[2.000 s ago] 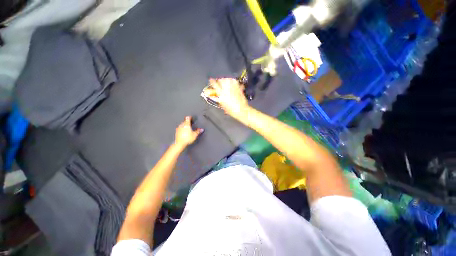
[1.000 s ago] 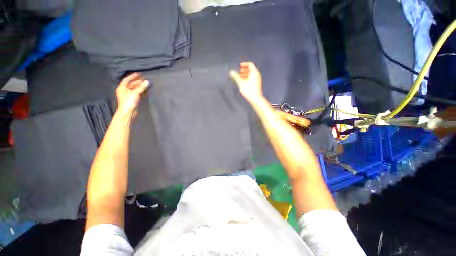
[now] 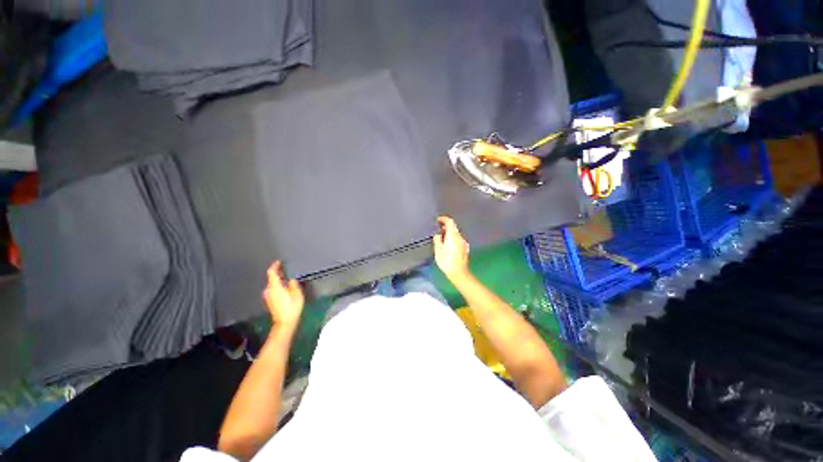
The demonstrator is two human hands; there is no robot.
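Note:
A dark grey garment piece (image 3: 343,171) lies flat on the grey cloth-covered table (image 3: 230,207), its layered near edge along the table's front. My left hand (image 3: 284,296) is at the piece's near left corner, thumb and fingers at the edge. My right hand (image 3: 451,248) is at its near right corner, fingertips on the edge. Both hands seem to pinch the corners. The steam iron (image 3: 494,166), silver with an orange-brown handle, rests on the table to the right, untouched.
A stack with fanned edges (image 3: 99,262) lies at the left, and another folded pile (image 3: 208,41) at the far left. A yellow hose (image 3: 690,59) and rod (image 3: 704,108) reach in from the right. Blue crates (image 3: 632,248) and film-covered black cloth (image 3: 740,316) are at the right.
My hands have moved from the piece's far edge to its near corners. The piece now lies flat. Earlier, my right hand was on the iron; the iron now stands free at the right.

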